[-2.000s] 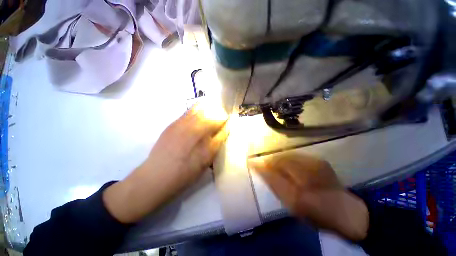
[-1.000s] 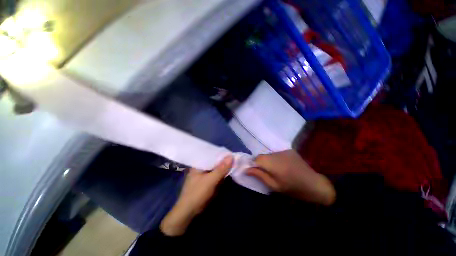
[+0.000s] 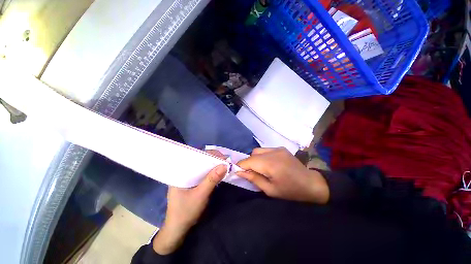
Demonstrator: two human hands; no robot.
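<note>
A long pale fabric strip (image 3: 134, 152) runs from the bright glow at the upper left, over the table's front edge, down to my hands above my lap. My left hand (image 3: 195, 198) pinches the strip near its lower end, thumb on top. My right hand (image 3: 284, 174) pinches the same end just to the right, fingertips almost touching my left thumb. A short part of the fabric shows behind and below the fingers. The fingertips of my left hand are partly hidden under the cloth. The needle area is not clearly visible.
The table's ruler-marked edge (image 3: 147, 54) curves across the left. Pale stacked panels (image 3: 286, 100) lie beside my knee. A blue plastic basket (image 3: 356, 64) holding red and white items stands at the upper right. Dark red cloth (image 3: 408, 134) lies below it. A small dark metal part (image 3: 16, 114) sits on the table.
The view has swung from the machine to my lap. Both hands have left the needle area and hold the strip's end. Over the last second they stay together there, and the strip looks flatter.
</note>
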